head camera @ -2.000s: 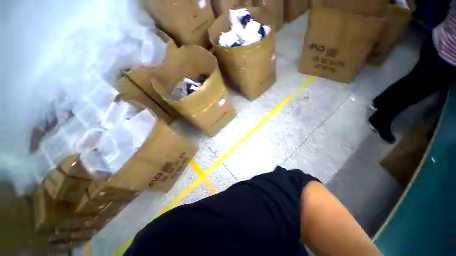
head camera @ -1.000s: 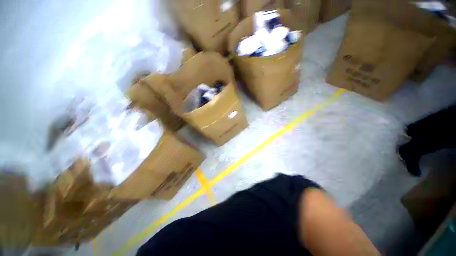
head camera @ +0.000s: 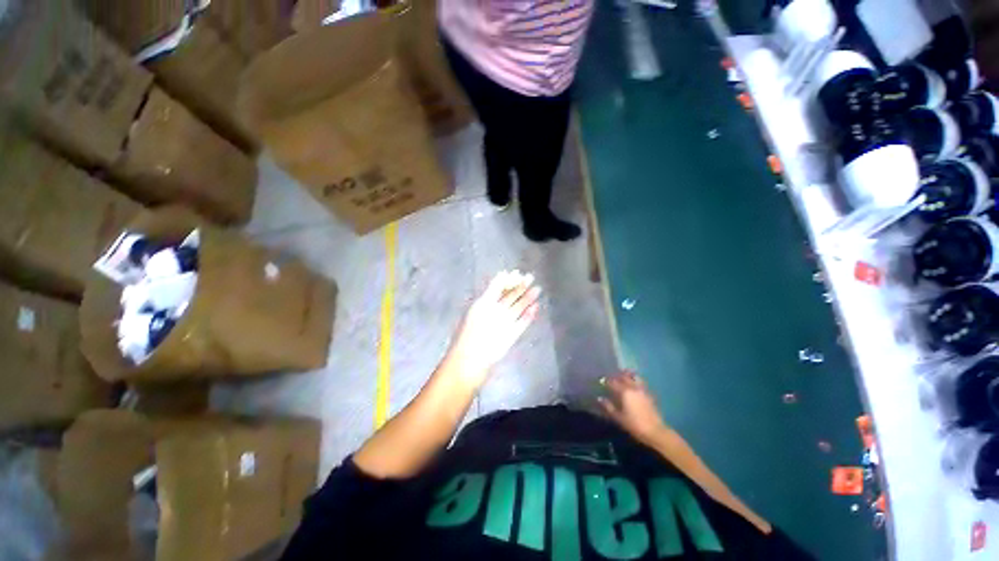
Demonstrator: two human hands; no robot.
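Note:
My left hand [head camera: 502,316] is raised over the grey floor in front of my body. It is overexposed, its fingers are slightly apart, and I see nothing held in it. My right hand [head camera: 630,402] is lower, at the near edge of the green bench mat [head camera: 701,263]. Its fingers are loosely spread and it looks empty. Neither hand touches a camera unit. Black-and-white dome camera units [head camera: 953,250] stand in rows on the white strip [head camera: 849,329] at the right.
A person [head camera: 526,99] in a striped top stands ahead beside the bench. Large brown cartons [head camera: 356,137] stand on the left; one open carton [head camera: 263,307] holds white and black items. Orange-red tags [head camera: 847,480] lie along the strip. A yellow line [head camera: 386,329] crosses the floor.
The view has swung right, bringing in the bench, the camera units and more of the striped-top person. Both my hands now show; before, only part of an arm did.

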